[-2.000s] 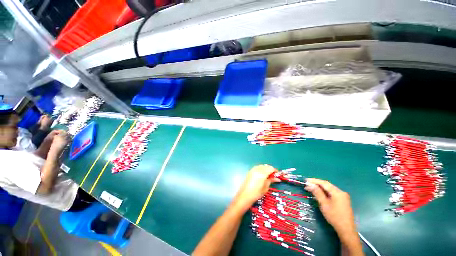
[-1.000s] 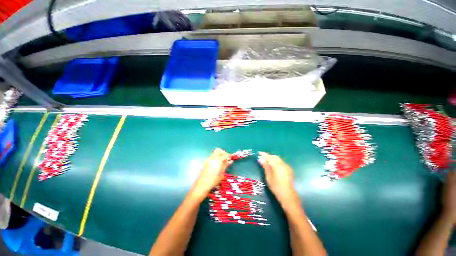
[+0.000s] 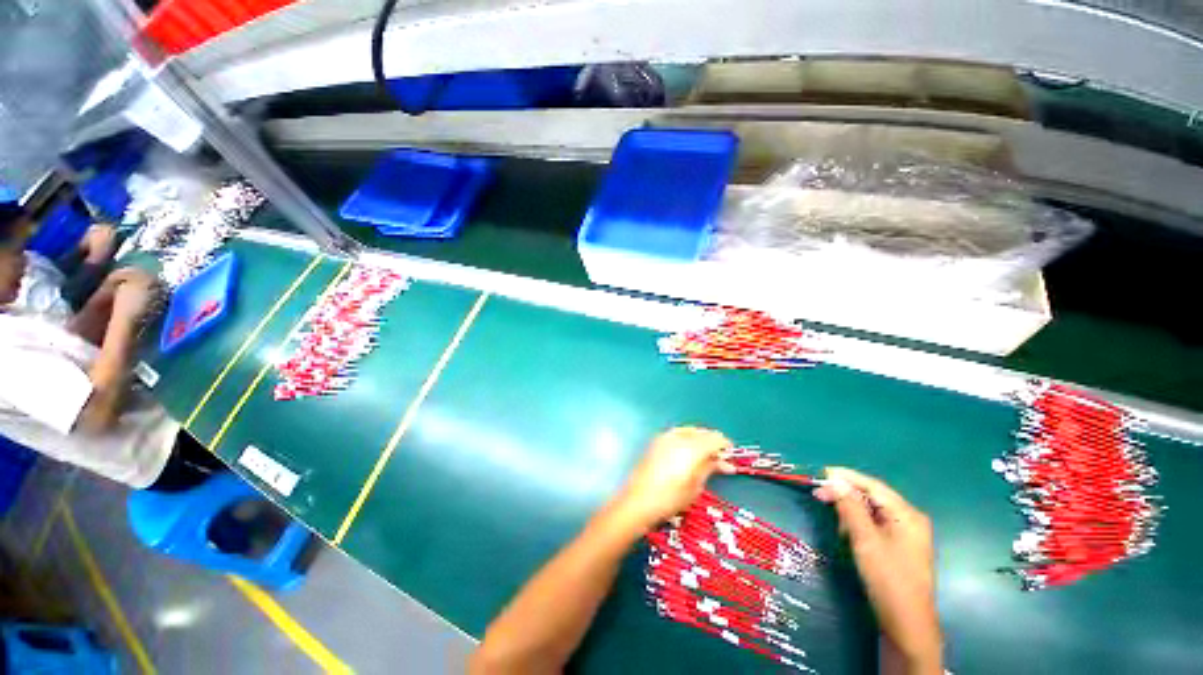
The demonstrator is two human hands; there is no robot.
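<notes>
My left hand (image 3: 683,472) is closed on a small bunch of red wire leads (image 3: 755,462) with pale ends, held above the bench. My right hand (image 3: 864,508) pinches the far end of one red lead that runs across from the bunch. Below and between my forearms, a fanned pile of red and white leads (image 3: 719,574) lies on the green bench (image 3: 528,462). My left forearm partly covers the edge of the pile. A small dark detail shows at my right fingers; I cannot tell what it is.
More lead piles lie at the far edge (image 3: 741,340), right (image 3: 1082,488) and left (image 3: 340,332). Behind stands a white box (image 3: 818,290) with a blue tray (image 3: 660,191) and clear bag (image 3: 910,211). A seated person (image 3: 79,369) is at left near a blue stool (image 3: 224,528).
The view has swung left, bringing the seated person back in. My right hand was apart from the bunch one second ago; now it pinches the end of a lead.
</notes>
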